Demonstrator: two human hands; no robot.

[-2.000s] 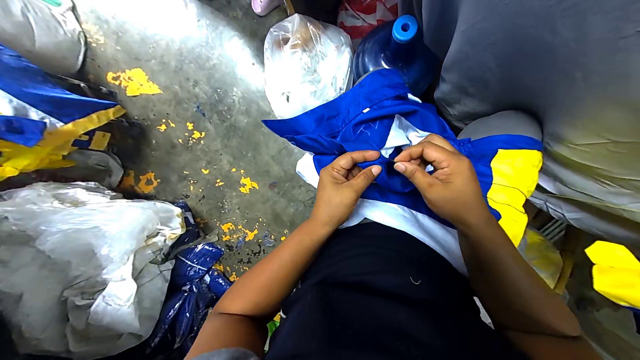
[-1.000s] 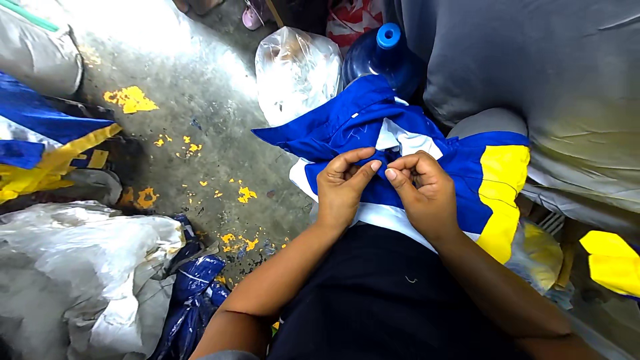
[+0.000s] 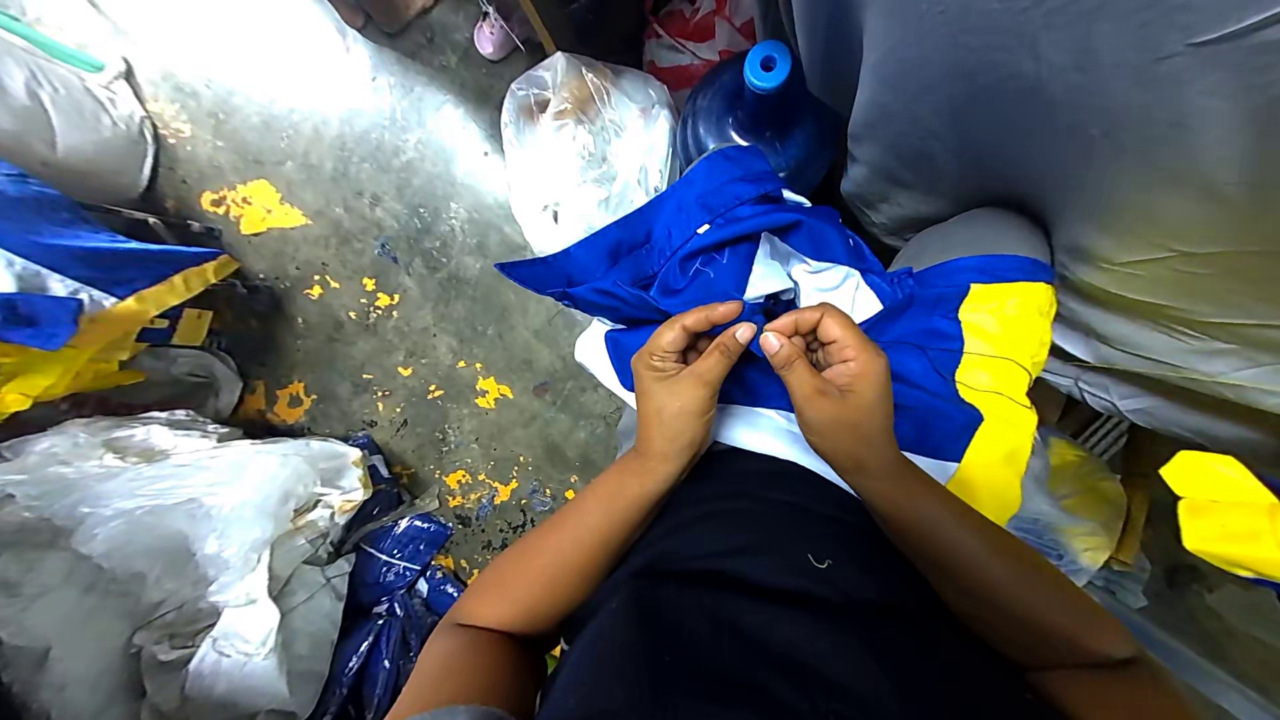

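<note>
A blue, white and yellow cloth garment (image 3: 925, 350) lies bunched over my lap and beyond it. Above its middle, my left hand (image 3: 692, 375) has thumb and index finger pinched together. My right hand (image 3: 830, 380) faces it closely, thumb and index fingertips also together. Between the fingertips I cannot make out any item; something fine such as thread may be too small to see. Just beyond the fingers, a white folded part (image 3: 830, 285) of the garment shows beside a dark gap. A pale loose thread (image 3: 820, 562) rests on the dark cloth over my lap.
Past the garment stand a clear plastic bag (image 3: 590, 140) and a blue water jug (image 3: 760, 120). Grey covered bulk (image 3: 1000, 120) rises at right. Plastic sheeting (image 3: 190, 520) and blue-yellow cloth (image 3: 90, 290) are at left. Yellow cloth (image 3: 1225, 510) sits far right.
My hands stay over the same part of the garment. Their fingertips have shifted slightly, with the right hand's fingers now curled closer to its thumb.
</note>
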